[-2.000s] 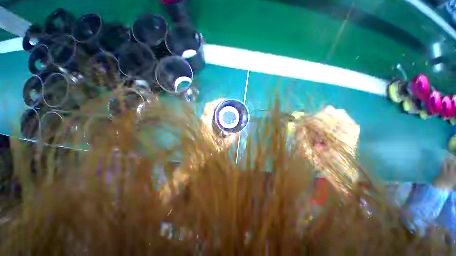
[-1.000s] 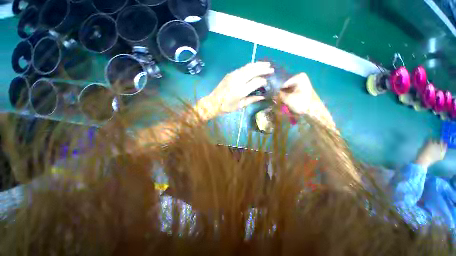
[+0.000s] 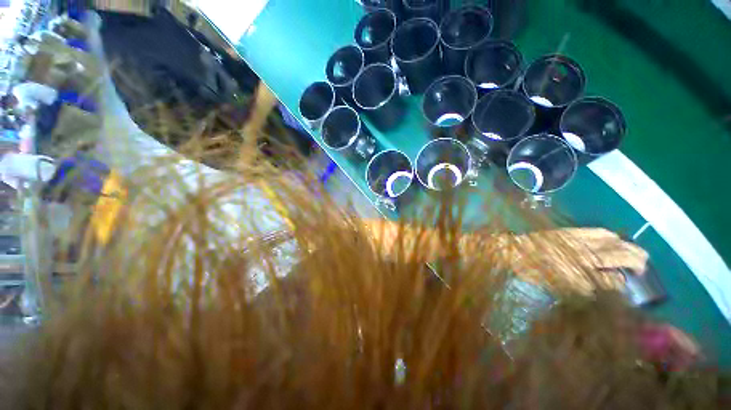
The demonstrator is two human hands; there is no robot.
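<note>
My left hand [image 3: 605,255] reaches in from the left at the lower right, its fingers at a dark, shiny cylinder [image 3: 645,287] that looks like a black housing. The fingers seem closed on its near side. A blurred magenta cover [image 3: 672,344] shows below it, partly behind hair. Whether the two parts touch cannot be told. My right hand cannot be made out. Hair hides most of the lower picture and part of my left forearm.
Several open black housings [image 3: 502,114] stand grouped on the green bench [image 3: 593,216] beyond my left arm, some with pale rings inside. A white strip [image 3: 677,220] runs at the right. Blurred grey, blue and yellow shapes lie off the bench at left.
The view has swung left, so the housings sit nearer the middle and the motor row is out of view. My right hand and the other person's arm no longer show.
</note>
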